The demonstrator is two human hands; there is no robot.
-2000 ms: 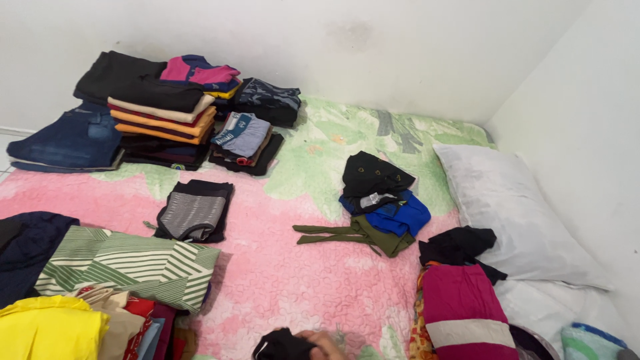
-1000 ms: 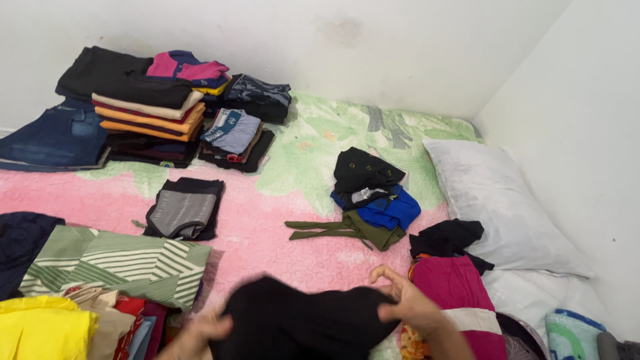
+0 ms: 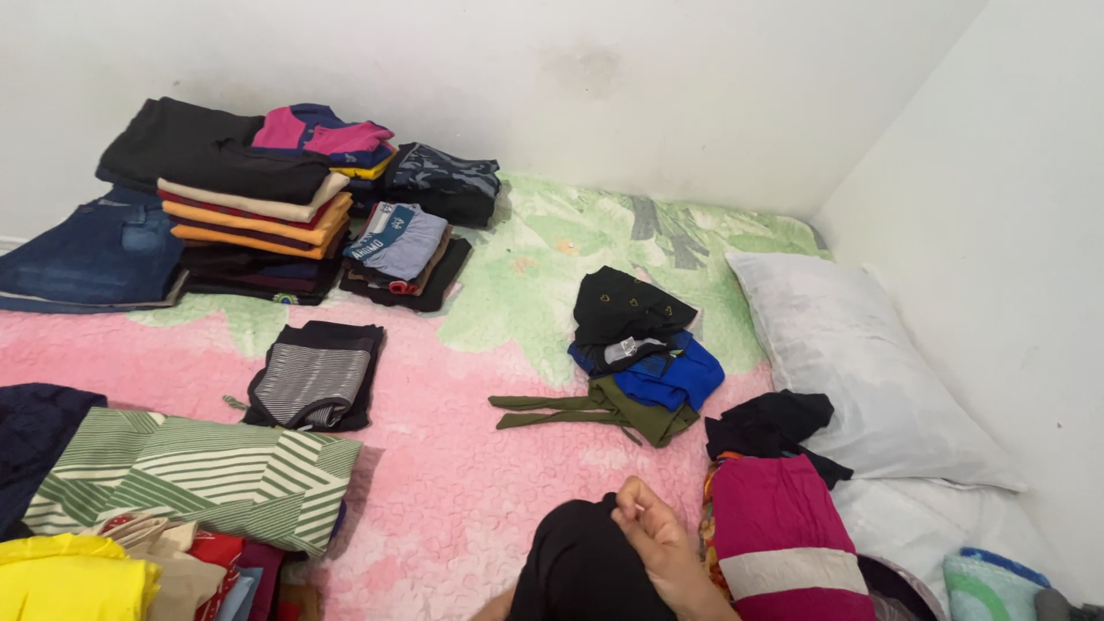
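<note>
A black cloth garment (image 3: 582, 561) hangs bunched over the bed near the bottom edge. My right hand (image 3: 660, 539) pinches its upper right edge between thumb and fingers. Of my left hand only a sliver (image 3: 493, 608) shows at the garment's lower left; its fingers are hidden by the cloth. Beyond the hands lies a loose pile with a black garment (image 3: 630, 306), a blue one (image 3: 673, 371) and an olive green one with straps (image 3: 642, 410). A folded black and grey striped garment (image 3: 315, 379) lies to the left.
Folded clothes (image 3: 250, 203) and jeans (image 3: 95, 246) are stacked at the back left. A green striped cloth (image 3: 203, 474) and a yellow one (image 3: 73, 578) lie front left. On the right are a magenta garment (image 3: 780, 509), a black cloth (image 3: 772, 423) and a white pillow (image 3: 862, 371).
The black garment was low at the bottom edge, then stretched wide between both hands. Now it is bunched narrower, with the hands closer together and the left one mostly out of sight.
</note>
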